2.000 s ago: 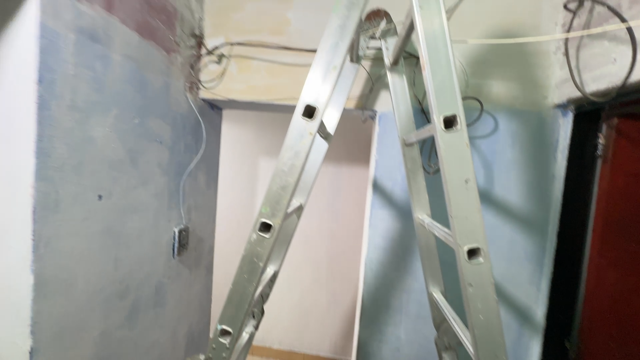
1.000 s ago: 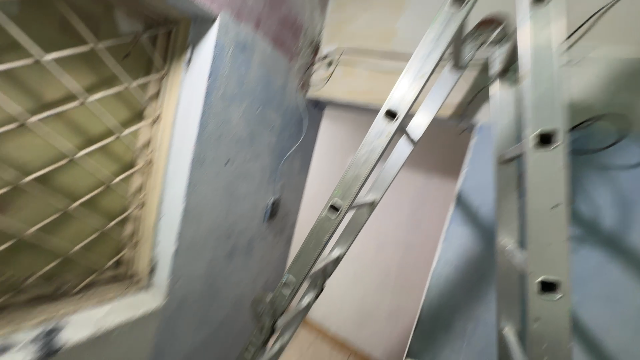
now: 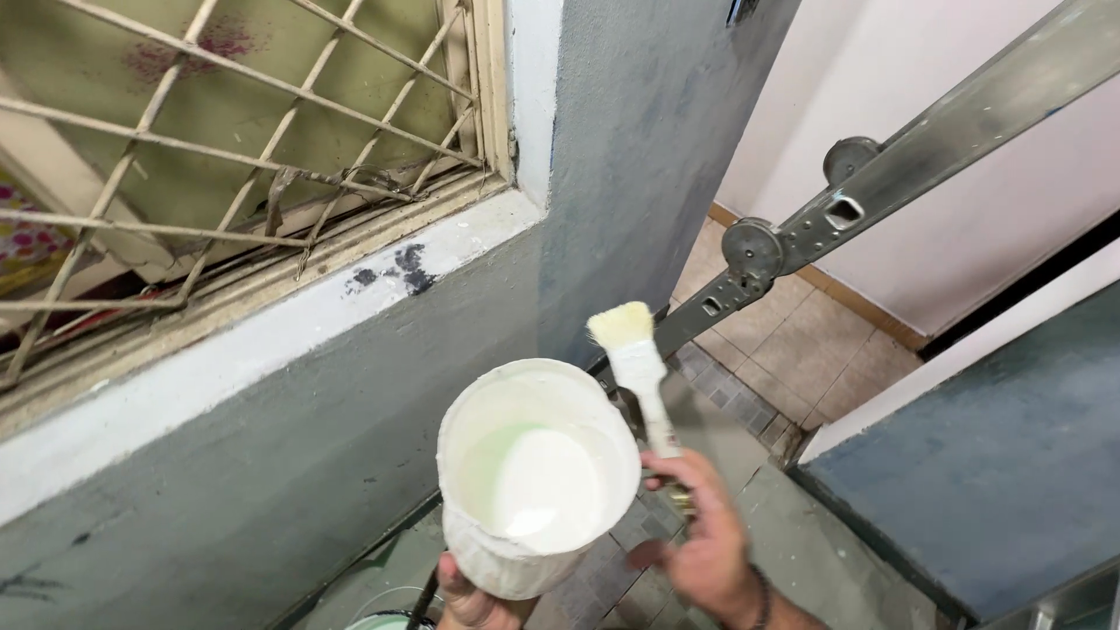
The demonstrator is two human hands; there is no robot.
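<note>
My left hand (image 3: 477,604) holds a white plastic tub (image 3: 459,437) from below and from its left side, at the lower middle of the view. White paint (image 3: 556,481) lies inside it. Just right of the tub, my right hand (image 3: 709,542) grips the handle of a paintbrush (image 3: 643,372), which points up with its pale yellow bristles at the top. The bristles are above and to the right of the tub's rim, clear of it. Part of the left hand is hidden beneath the tub.
A metal grille (image 3: 262,162) covers the window at upper left, above a white sill (image 3: 289,315) with dark smudges. An aluminium ladder (image 3: 927,114) crosses the right side, its hinge beyond the brush. Grey-blue walls (image 3: 630,149) flank a tiled floor (image 3: 801,341). Another paint container (image 3: 385,619) stands below.
The view has swung down and left. Both hands, the tub of paint and the brush are now in sight; neither earlier frame shows them.
</note>
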